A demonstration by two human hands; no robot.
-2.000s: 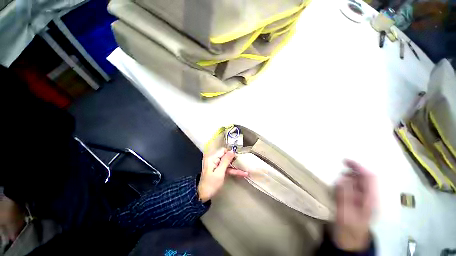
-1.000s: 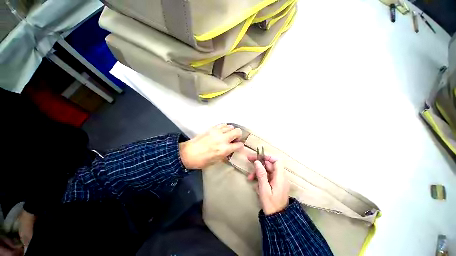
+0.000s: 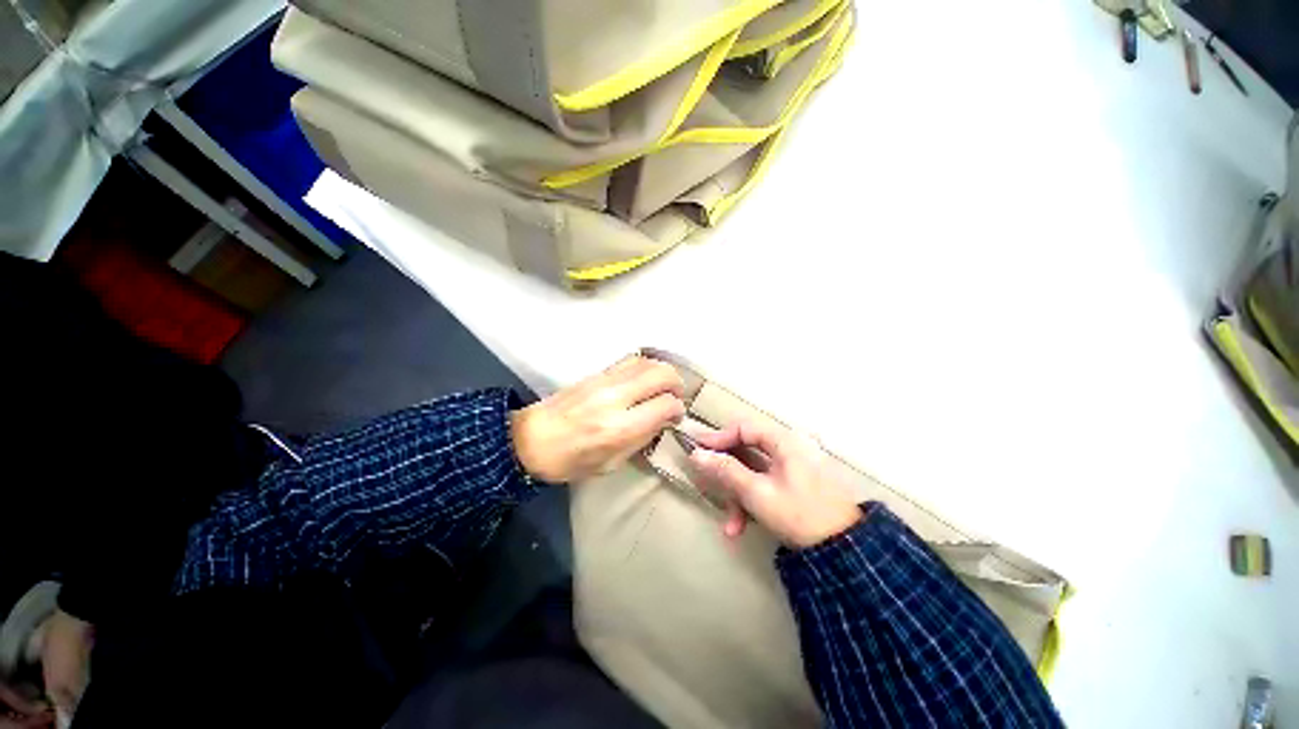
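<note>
A beige handbag [image 3: 684, 584] with a yellow edge lies across the near table edge. My left hand [image 3: 606, 417] pinches the bag mouth near its far left corner. My right hand [image 3: 769, 481] is close beside it, with small snips [image 3: 687, 442] between the fingers, their tip at the bag mouth by my left fingertips. The snips are mostly covered by my fingers. The metal ring at this corner is hidden.
A pile of beige bags [image 3: 413, 157] with yellow edges stands at the back left of the white table [image 3: 997, 285]. More bags [image 3: 1261, 342] lie at the right, with a small block [image 3: 1249, 554] nearer. Tools lie far right. Another person's hand [image 3: 64, 662] shows lower left.
My right hand first came from the right to the bag mouth with the snips. Since then the snips have turned from upright towards my left fingertips. My left hand now covers the metal ring.
</note>
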